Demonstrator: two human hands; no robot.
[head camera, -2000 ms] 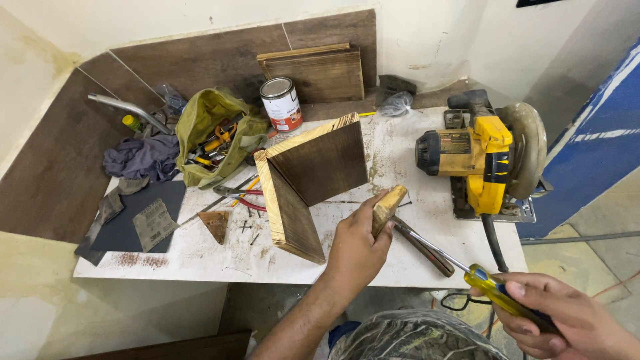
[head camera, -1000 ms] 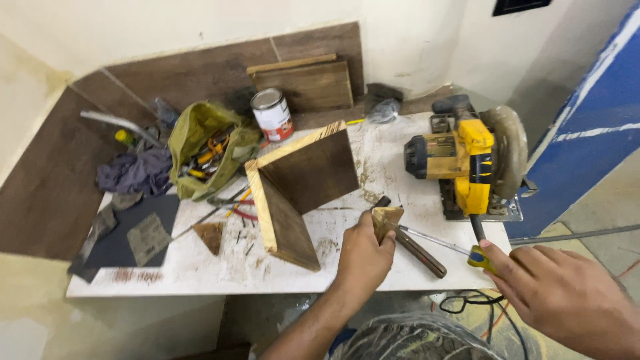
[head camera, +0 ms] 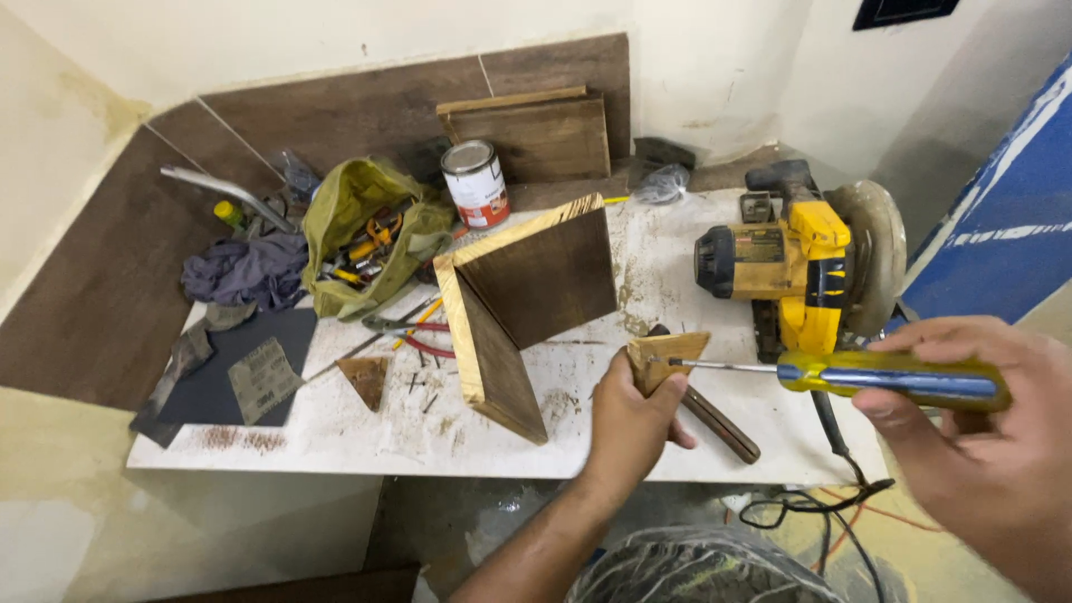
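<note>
My left hand (head camera: 636, 410) grips a small wooden block (head camera: 682, 347) above the front of the white table. In my right hand (head camera: 963, 419) is a screwdriver (head camera: 892, 377) with a yellow and blue handle, its shaft pointing left. The tip reaches the face of the block, by a small dark spot; whether it touches cannot be told. Under the block lies a hammer (head camera: 724, 425) with a brown handle, its head partly hidden. Two joined wooden boards (head camera: 536, 285) stand in a V to the left. A triangular wood piece (head camera: 365, 381) lies farther left.
A yellow circular saw (head camera: 808, 260) sits at the right, its cord over the table edge. Behind the boards stand a paint can (head camera: 476, 188) and a green tool bag (head camera: 368, 201). Red-handled pliers (head camera: 419, 335), nails, sandpaper (head camera: 266, 381) and a purple cloth (head camera: 251, 272) lie left.
The screwdriver, angled down to the right two seconds ago, is now nearly level with its tip at the block's face. The block has been turned in my left hand.
</note>
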